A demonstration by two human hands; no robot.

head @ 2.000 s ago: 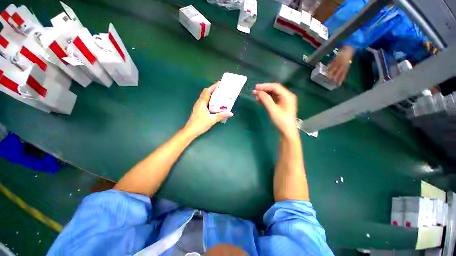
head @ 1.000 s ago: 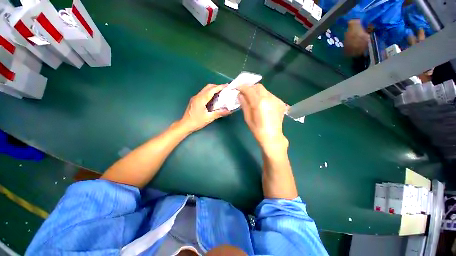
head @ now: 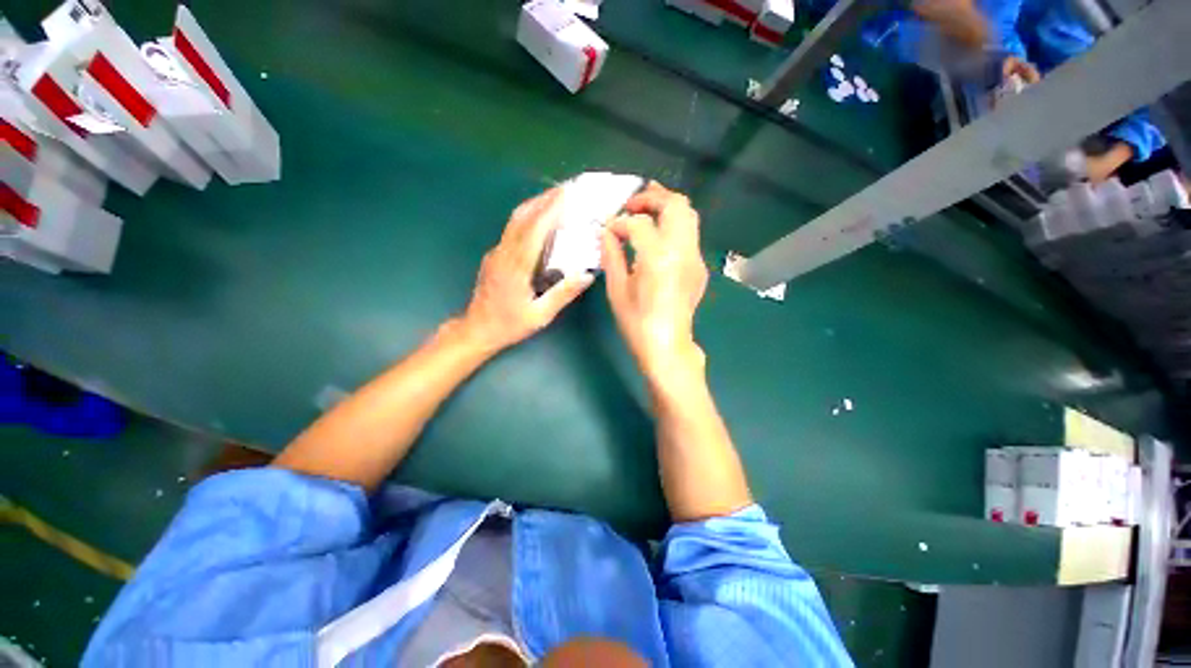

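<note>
A small white box [head: 584, 215] is held above the green table in front of me. My left hand [head: 512, 277] grips it from the left, with the thumb at its lower end beside a dark spot. My right hand [head: 657, 265] is at the box's right side, fingers bent against it; the fingers partly hide the box. Open white boxes with red stripes [head: 216, 124] stand clustered at the left with flaps up.
A closed box [head: 563, 47] lies at the top centre. A grey metal post [head: 901, 189] slants across the right. Finished boxes [head: 1061, 488] stand by a cream board [head: 1095, 555] at the lower right. Workers in blue [head: 1049, 37] and pale round dots [head: 852, 88] are beyond.
My right hand came in from the right to the box and is now on its right side, fingers bent. The box has turned in my left hand. The other worker's hand moved away from their box.
</note>
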